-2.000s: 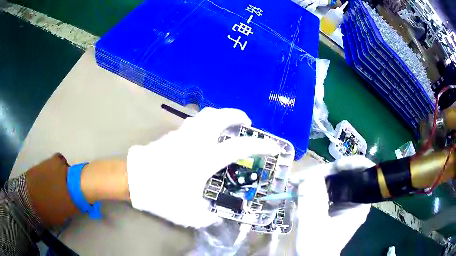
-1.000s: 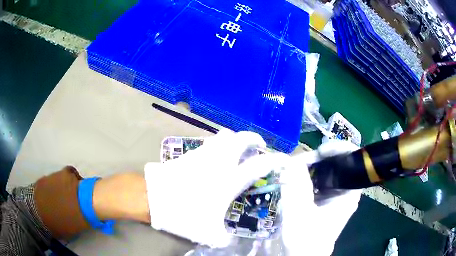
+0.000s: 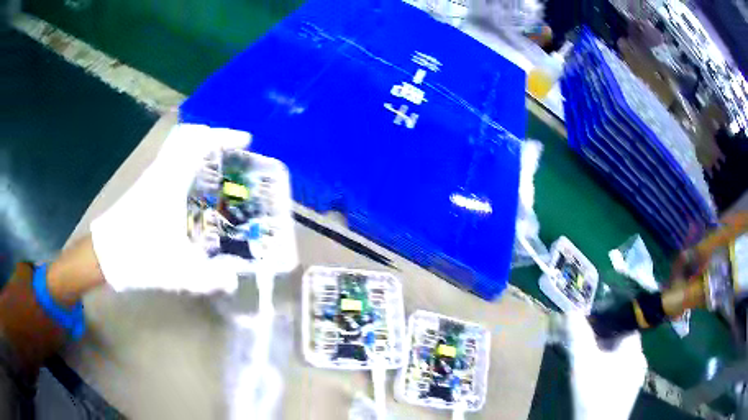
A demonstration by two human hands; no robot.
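My left hand [image 3: 156, 221], in a white glove with a bright blue wrist band, grips an open white socket housing [image 3: 275, 209] at the left, its circuit board facing up. A white cord and clear plastic hang from its lower edge. Two similar open housings lie side by side on the beige board: one in the middle [image 3: 310, 316] and one to its right [image 3: 484, 365]. My right hand [image 3: 607, 373], gloved and blurred at the lower right, is closed around the black-taped end of the powered tool [image 3: 648, 312]; its fingers and the tool's tip are not clearly visible.
A blue corrugated sheet stack [image 3: 369, 123] covers the upper middle. A dark thin stick [image 3: 348, 242] lies along its near edge. Another open housing [image 3: 572, 275] rests right of the board [image 3: 328, 402]. Blue stacked trays [image 3: 627, 148] and a yellowish bottle [image 3: 540, 84] stand farther back.
My left hand has moved left and up and now holds a housing there. Two housings are uncovered on the board. My right hand and the tool have moved right and down, away from the housings.
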